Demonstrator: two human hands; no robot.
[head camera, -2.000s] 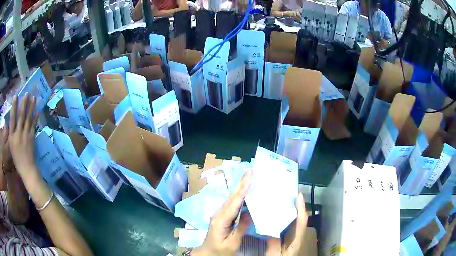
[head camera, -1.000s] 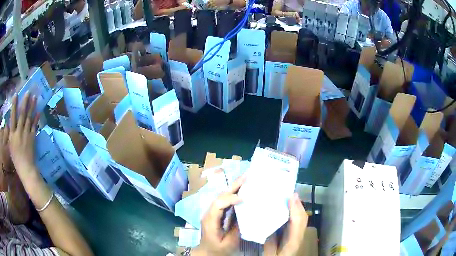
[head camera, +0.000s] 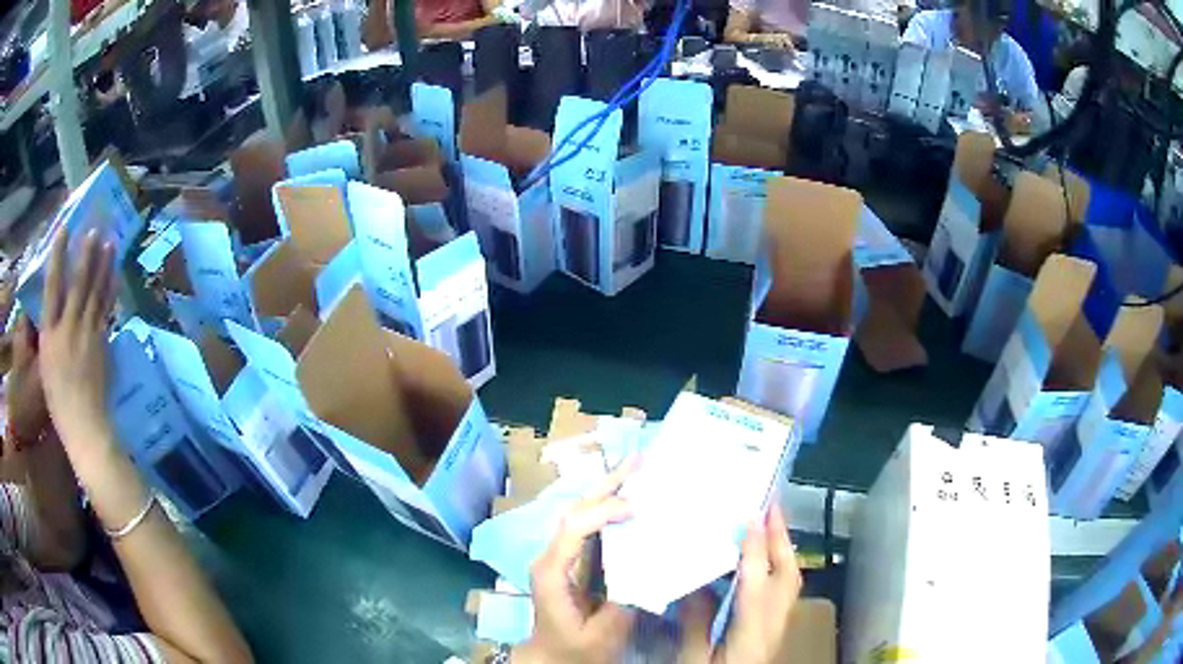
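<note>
A retail box (head camera: 694, 499), white on the face towards me with small print near its far edge, is held between my two hands at the lower middle. My left hand (head camera: 577, 571) grips its left side. My right hand (head camera: 763, 586) grips its right side, fingertips on the white face. The near end of the box is partly hidden by my hands. Flat carton blanks (head camera: 519, 529) with brown edges lie under and left of the box.
Open erected cartons (head camera: 389, 413) stand at left, behind and at right, brown mouths up. A white equipment case (head camera: 979, 558) stands right of my right hand. Another person's arm (head camera: 143, 558) reaches in at left. A blue cable (head camera: 610, 110) hangs over the back cartons.
The box between my hands has tilted and turned, with its white face still towards me. The whole view has shifted a little. The other person's hand stays by the left carton.
</note>
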